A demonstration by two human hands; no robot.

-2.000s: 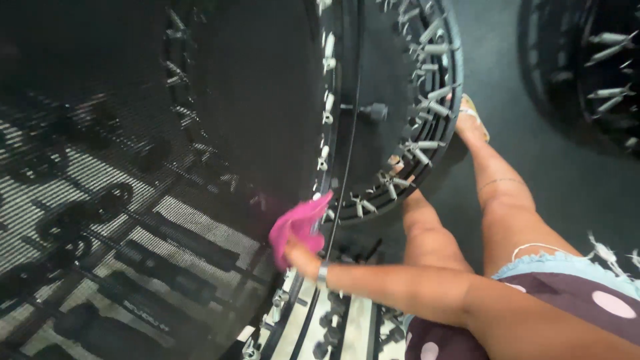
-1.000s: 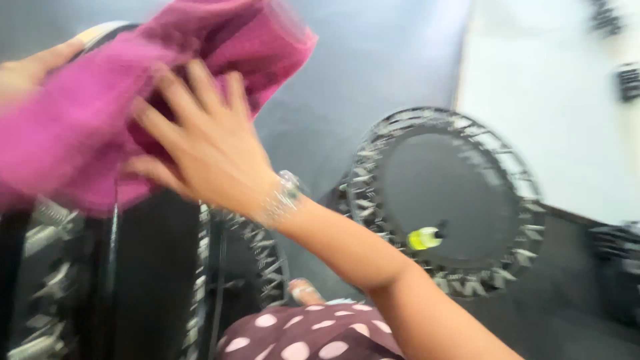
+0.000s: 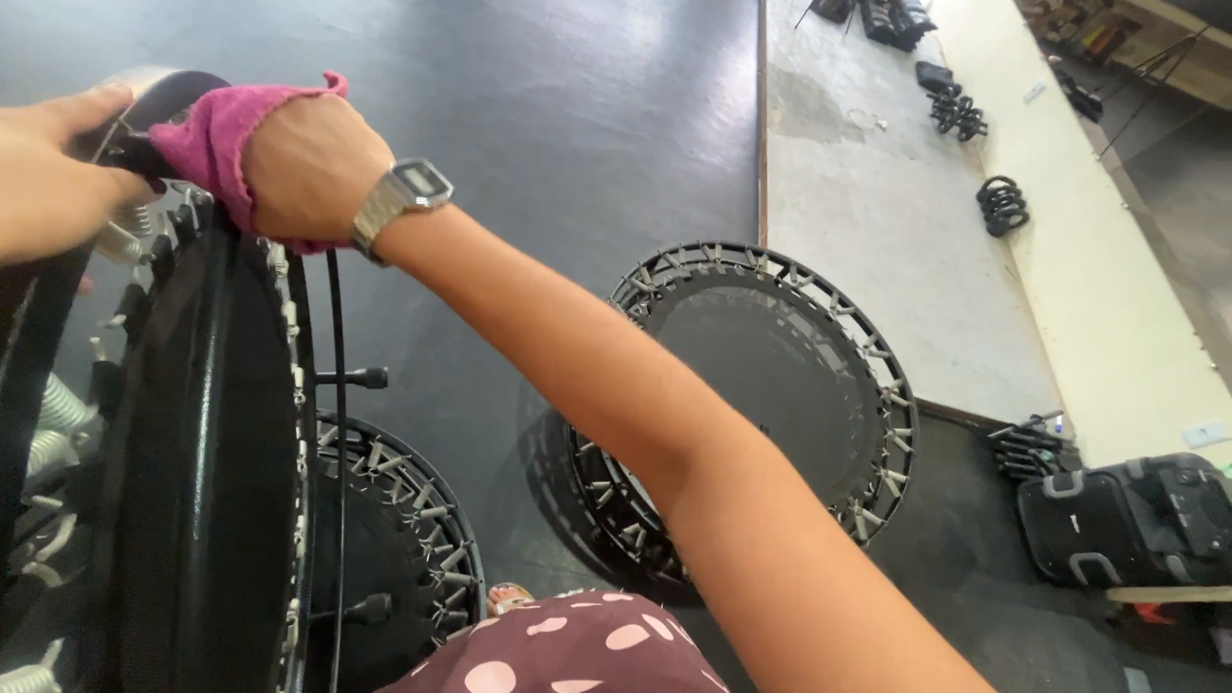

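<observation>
An upright mini trampoline [image 3: 202,433] with a black frame and metal springs fills the left side. My left hand [image 3: 67,164] grips the top of its rim, thumb and fingers around the black edge. My right hand [image 3: 313,168], with a metal digital watch [image 3: 409,192] on the wrist, presses a pink cloth [image 3: 217,140] on the rim just right of the left hand. The right fingertips are hidden by the cloth and the hand's own back.
Another mini trampoline [image 3: 770,366] lies behind my right forearm, and one more [image 3: 385,539] shows at lower left. A black speaker [image 3: 1126,520] is at lower right. Black weights [image 3: 1003,205] sit along the pale wall [image 3: 1088,241].
The pink cloth, spread and blurred between both hands one second ago, is now bunched under my right hand on the rim. Two seconds ago the cloth was low beside the trampoline's springs. The view has swung.
</observation>
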